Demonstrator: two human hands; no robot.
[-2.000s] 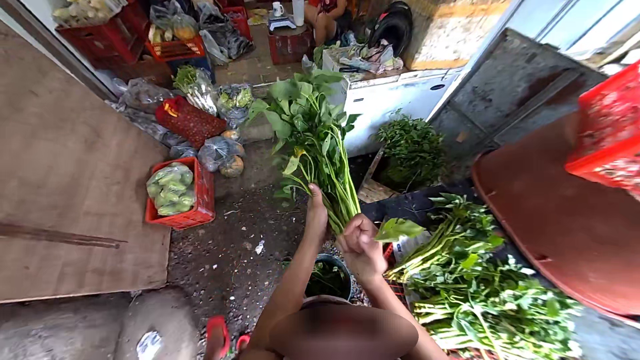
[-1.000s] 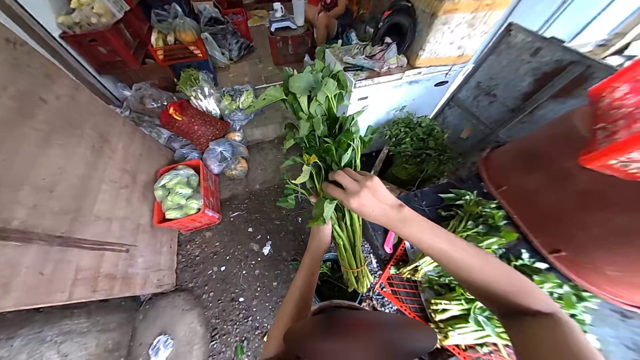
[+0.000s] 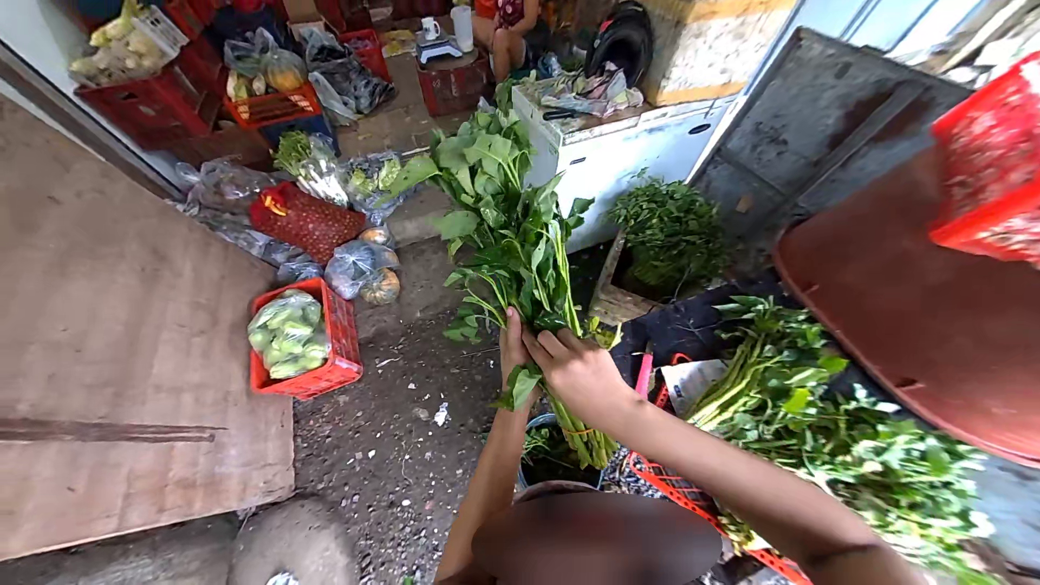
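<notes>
A bunch of long-stemmed leafy greens (image 3: 508,211) is held upright in front of me, leaves away from me and cut stem ends towards me. My left hand (image 3: 516,345) grips it from the left side, partly hidden by leaves. My right hand (image 3: 581,378) lies over the middle of the stems with its fingers curled on them. A band goes around the stems near their lower ends. Below the stem ends stands a bucket (image 3: 536,471) with green scraps inside. To the right, more loose greens (image 3: 812,406) lie in a heap, beside a pink-handled tool (image 3: 644,372).
A red crate (image 3: 345,345) with bagged green vegetables stands left on the ground. Behind it lie a red net sack (image 3: 305,223) and plastic bags. A planter of leafy greens (image 3: 670,231) stands ahead right. A person (image 3: 508,36) sits at the back near a scale (image 3: 439,50).
My right hand has moved up from the lower stems to the middle of the bunch. The banded stem ends, hidden at first, now show below my hands.
</notes>
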